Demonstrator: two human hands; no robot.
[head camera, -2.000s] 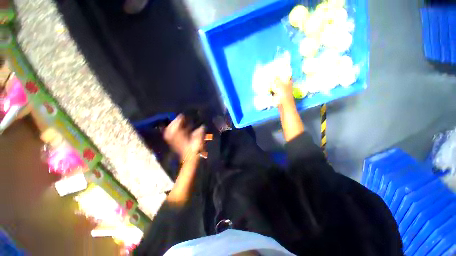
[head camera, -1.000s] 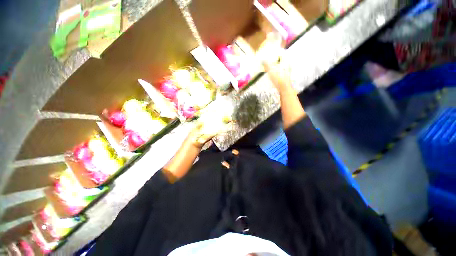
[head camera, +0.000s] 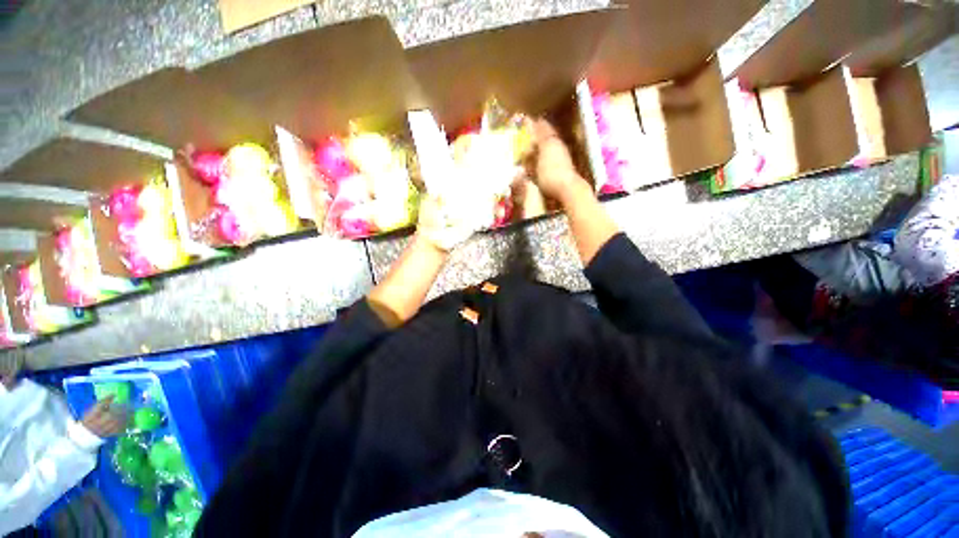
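Observation:
Both my hands are at an open display box (head camera: 489, 63) in the middle of the row. My left hand (head camera: 447, 215) is washed out by glare and is on a bag of yellow pieces (head camera: 484, 158) at the box's front opening. My right hand (head camera: 554, 163) is on the right side of the same bag, fingers bent round it. Pink pieces show beside and below the bag. Boxes to the left hold pink pieces (head camera: 334, 158) and yellow pieces (head camera: 247, 168). Boxes to the right show pink pieces (head camera: 607, 142) and bare brown insides.
The boxes stand on a speckled grey worktop (head camera: 284, 284). At lower left, another person's hand (head camera: 103, 418) reaches into a blue crate (head camera: 174, 394) with green bagged pieces (head camera: 137, 462). Blue crates (head camera: 894, 473) are stacked at lower right. Another person in patterned clothing (head camera: 931, 236) is at the right.
The view has turned from the floor crate of yellow pieces to the box row. The yellow pieces in my hands have moved from the worktop edge into the box opening.

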